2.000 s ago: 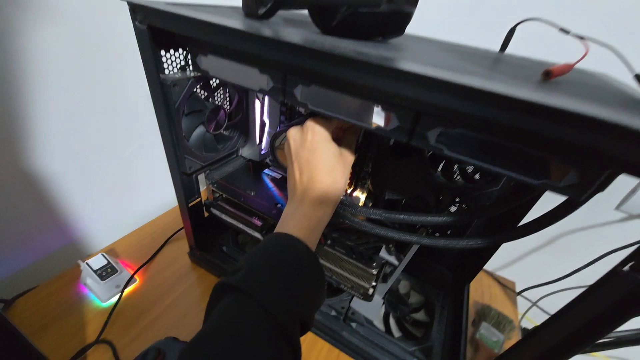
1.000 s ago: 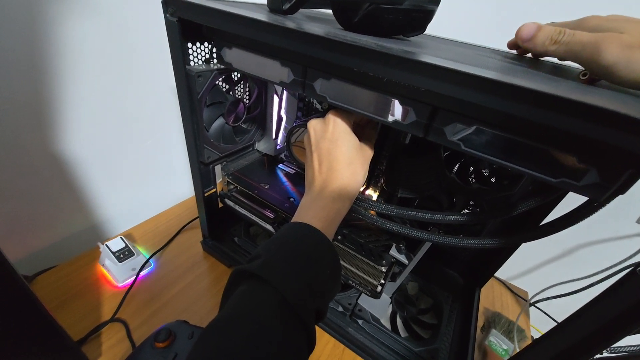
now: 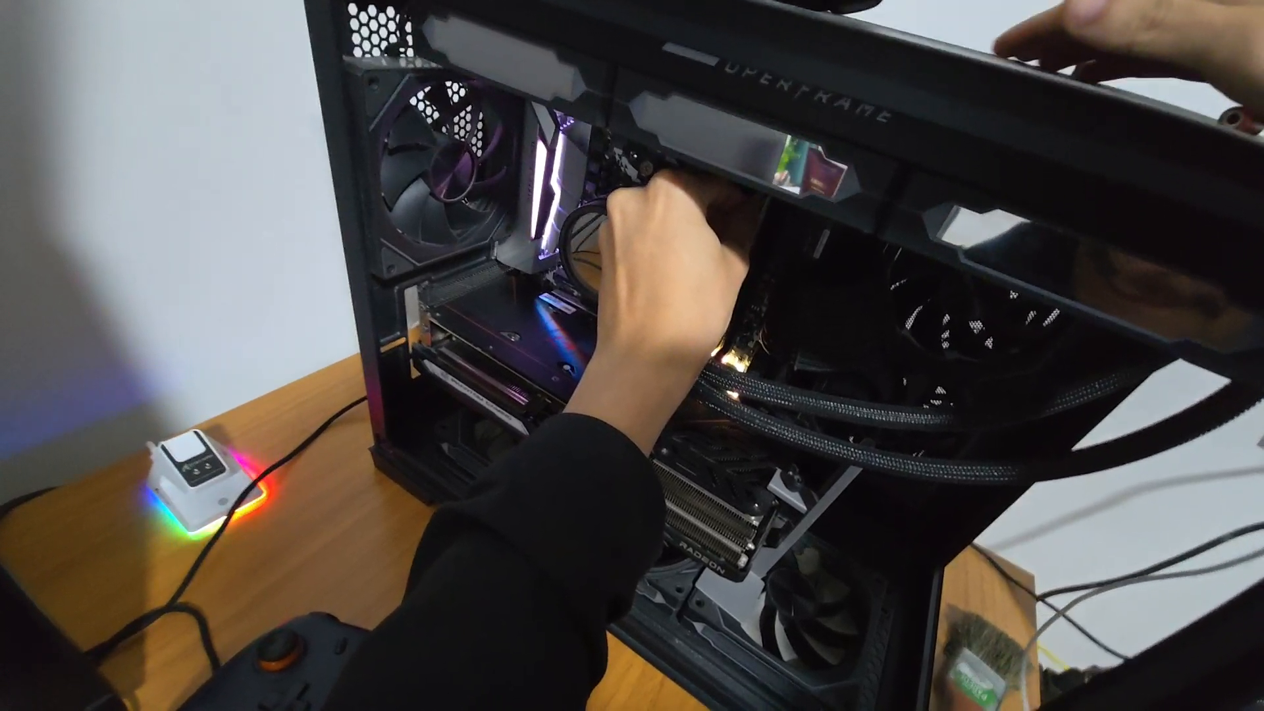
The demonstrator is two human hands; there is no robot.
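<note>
An open black computer case (image 3: 805, 84) stands on the wooden table. My left hand (image 3: 671, 267) reaches inside it, beside the round cooler pump (image 3: 583, 247); its fingertips and anything between them are hidden. Left of the pump are lit memory modules (image 3: 550, 188) and a rear fan (image 3: 439, 173). Below the hand lies the graphics card (image 3: 504, 326). Two braided coolant hoses (image 3: 869, 454) run right from near my wrist. My right hand (image 3: 1145, 39) is at the case's top edge at upper right, with no object visible in it; its fingers are partly bent.
A white device on a rainbow-lit base (image 3: 197, 484) sits left of the case, with a black cable (image 3: 286, 459) across it. A game controller (image 3: 286, 657) is at bottom left. A brush (image 3: 978, 662) and several cables lie at lower right.
My right hand, not in view two seconds ago, has come in at the upper right by the case's top edge. My left hand stays inside the case beside the pump.
</note>
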